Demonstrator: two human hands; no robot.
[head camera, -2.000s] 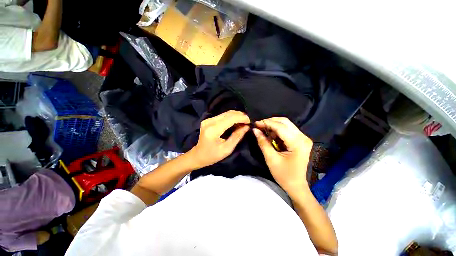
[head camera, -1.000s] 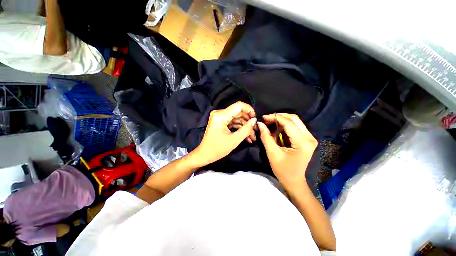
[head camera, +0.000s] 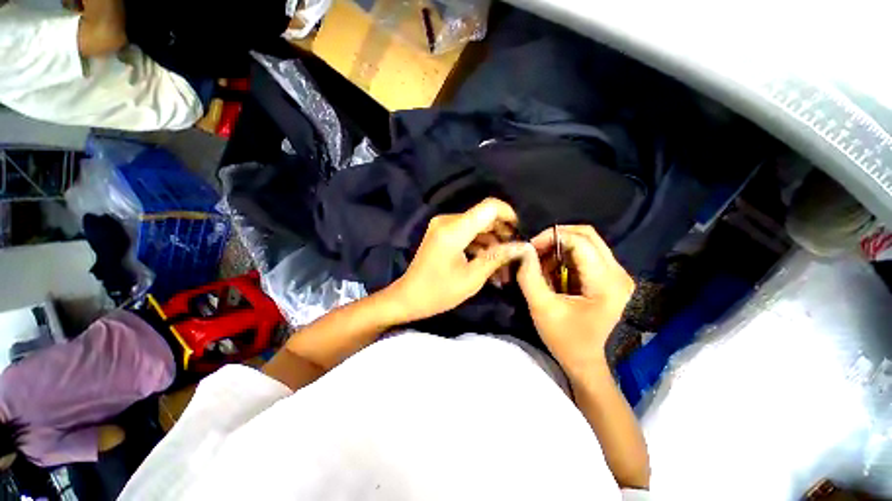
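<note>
A black to navy garment (head camera: 577, 186) lies heaped over my lap and in front of me. My left hand (head camera: 460, 256) pinches a dark bit of the garment between thumb and fingers. My right hand (head camera: 579, 294) holds small thread snips (head camera: 562, 266), with a yellow part and a thin dark point showing between the fingers. Its thumb and finger meet my left fingertips at the cloth. What exactly lies between the fingertips is too small to tell.
A white table (head camera: 724, 59) with a ruler edge crosses the upper right. A brown carton (head camera: 377, 61) lies ahead. Left are a blue crate (head camera: 181, 210), a red stool (head camera: 230, 318) and two people. Clear plastic bags (head camera: 773, 362) fill the lower right.
Both hands have moved slightly right. The dark point of the snips now stands up between my right fingers, where mainly the yellow part showed before.
</note>
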